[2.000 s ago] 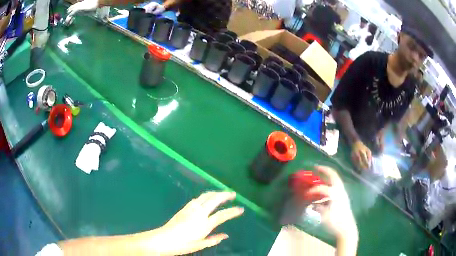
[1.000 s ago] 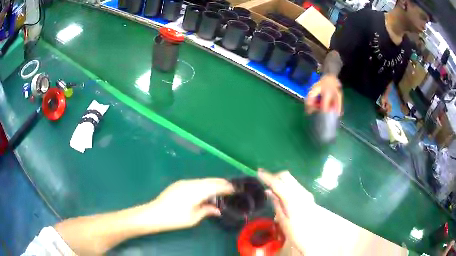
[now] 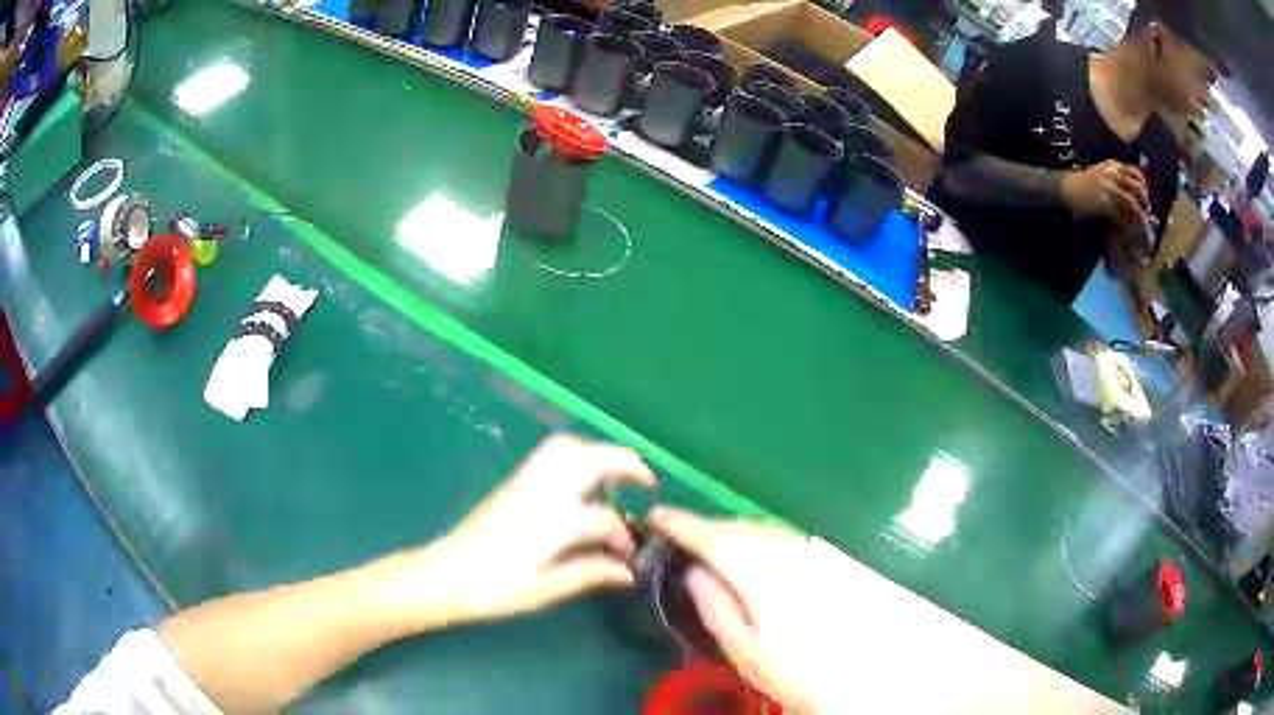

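Note:
My left hand (image 3: 559,524) is bare and grips a small dark part (image 3: 632,499) between its fingertips at the mouth of a black housing. My right hand (image 3: 748,594) is wrapped around the black housing (image 3: 674,584), which is tilted and partly hidden by the fingers. A red flared ring (image 3: 703,690) lies just below the housing, cut off by the bottom edge. A thin wire seems to run from the housing towards it; this area is blurred.
A part-assembled unit (image 3: 548,193) with a red top stands on the green belt; another (image 3: 1153,598) is at the right. Black housings (image 3: 676,102) stand on a blue strip by a carton (image 3: 897,87). White bundle (image 3: 257,349) and loose red ring (image 3: 162,281) lie left. A person is opposite.
The housing in my hands has tilted, and a small dark part now shows at my left fingertips. The person opposite has drawn their hand back from the belt. The standing unit has shifted right.

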